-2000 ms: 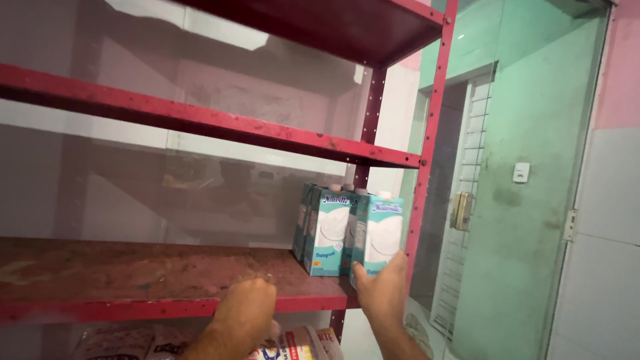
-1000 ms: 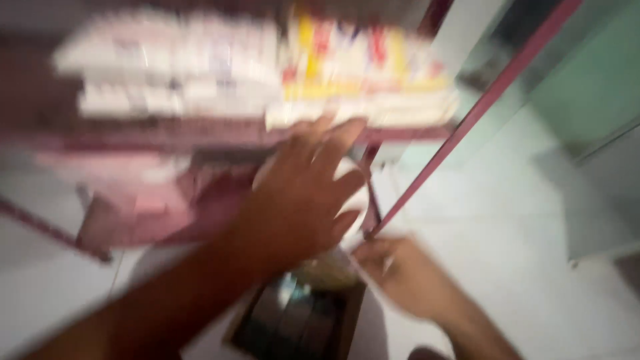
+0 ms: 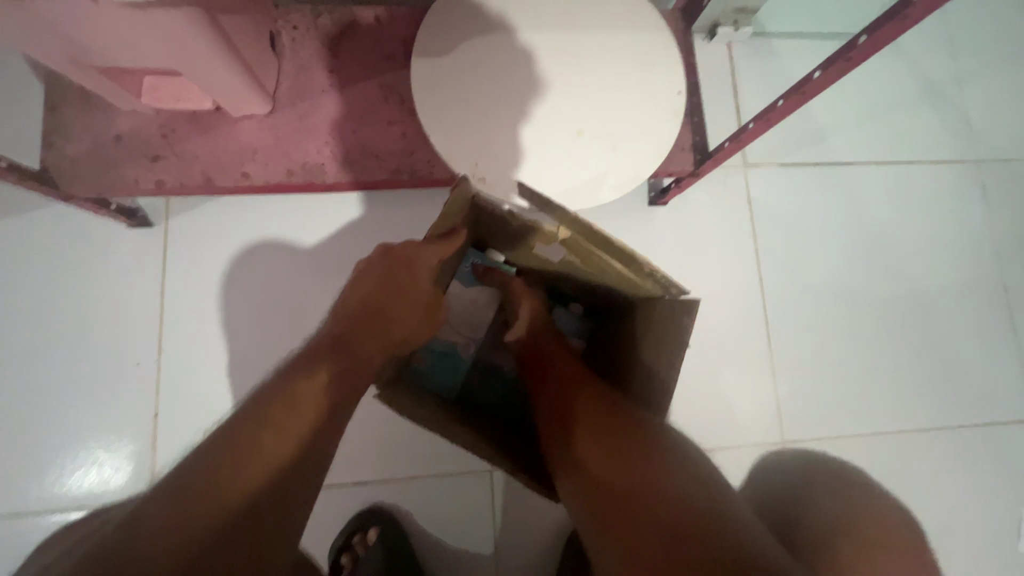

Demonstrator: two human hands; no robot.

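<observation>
A cardboard box (image 3: 658, 352) with its flaps up stands on the tiled floor between my legs. My left hand (image 3: 400, 296) grips the box's left wall, its thumb over the upper left corner. Reaching inside, my right hand (image 3: 520, 304) has its fingers on the top of a blue and white milk carton (image 3: 470, 308) that leans at the left side. Whether the fingers close fully around the carton is hard to tell. Other cartons lie in the dark of the box, partly hidden by my right forearm.
Beyond the box is a round white lid or stool top (image 3: 560, 96), partly over the red metal bottom shelf (image 3: 376, 144). A pale plastic object (image 3: 184, 48) sits on that shelf's left. A red perforated upright (image 3: 784, 100) slants at the right. My sandalled foot (image 3: 370, 544) is below.
Two seconds ago my right hand was at a milk carton on the upper shelf; now it is inside the box. My left hand has come to the box's wall. The view has swung down to the floor.
</observation>
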